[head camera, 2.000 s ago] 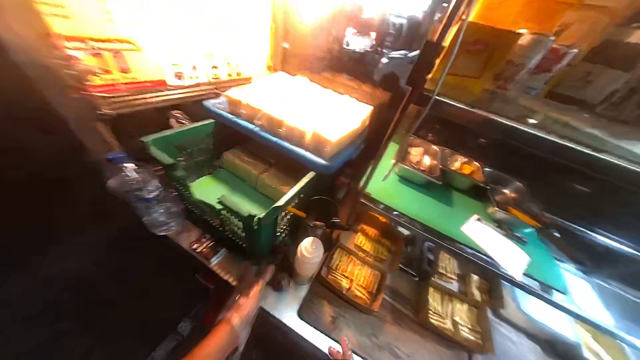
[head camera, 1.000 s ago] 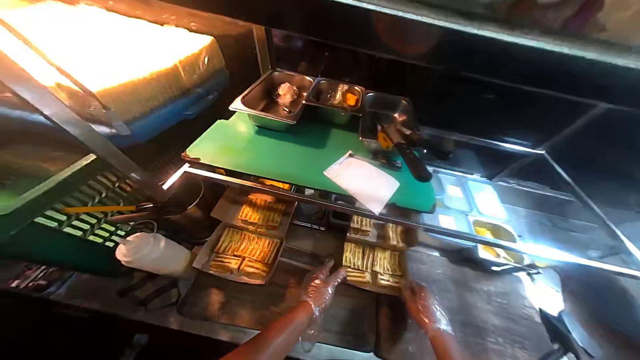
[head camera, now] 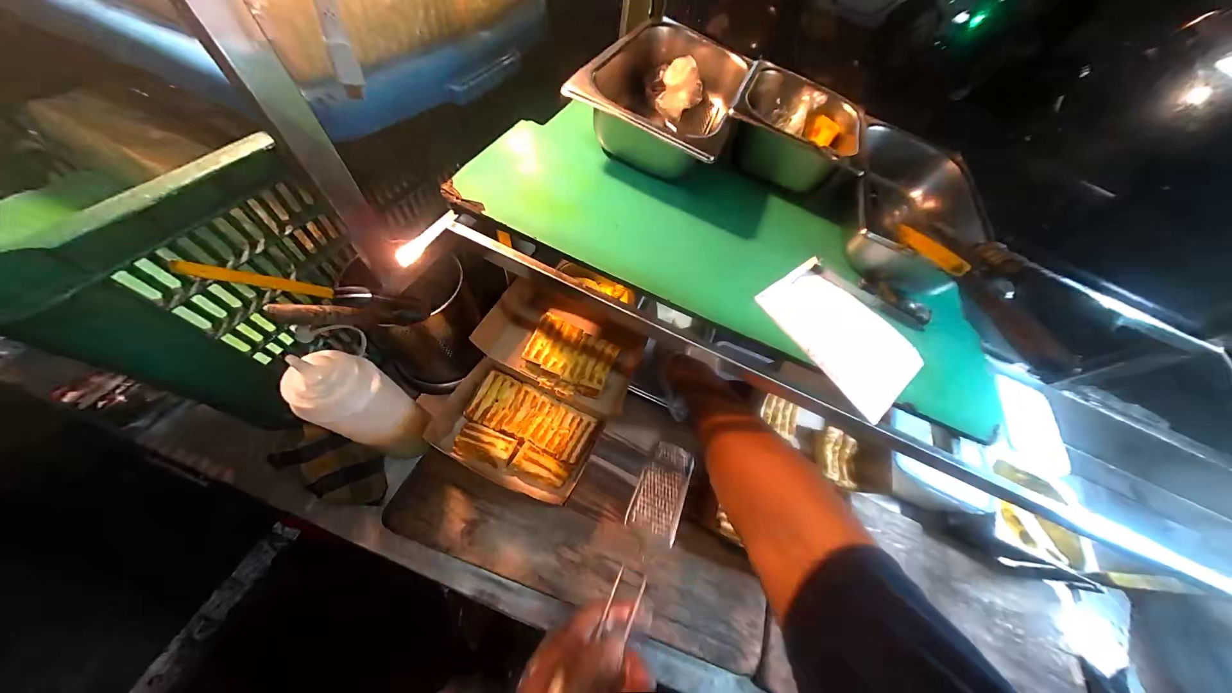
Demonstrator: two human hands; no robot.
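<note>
My left hand (head camera: 585, 653), at the bottom edge and blurred, is closed on the wire handle of a metal grater (head camera: 659, 496), held above a wooden board (head camera: 568, 553). My right hand (head camera: 695, 377) reaches in below the rail of the raised shelf, in shadow; its fingers and whatever they touch cannot be made out. Left of it stands an open cardboard box (head camera: 597, 438) with browned, striped toast pieces (head camera: 529, 423). More striped pieces (head camera: 835, 456) lie right of my right forearm, partly hidden by it.
A green cutting board (head camera: 674, 217) on the shelf carries steel pans (head camera: 664, 96) and a white paper pad (head camera: 842, 337). A metal rail (head camera: 616, 308) crosses over the work area. At left are a white squeeze bottle (head camera: 351, 399), a steel pot (head camera: 433, 327) and a green plastic crate (head camera: 144, 231).
A grater is now in my left hand, which was empty over the board one second ago. My right hand has moved from right of the striped pieces to beneath the shelf rail.
</note>
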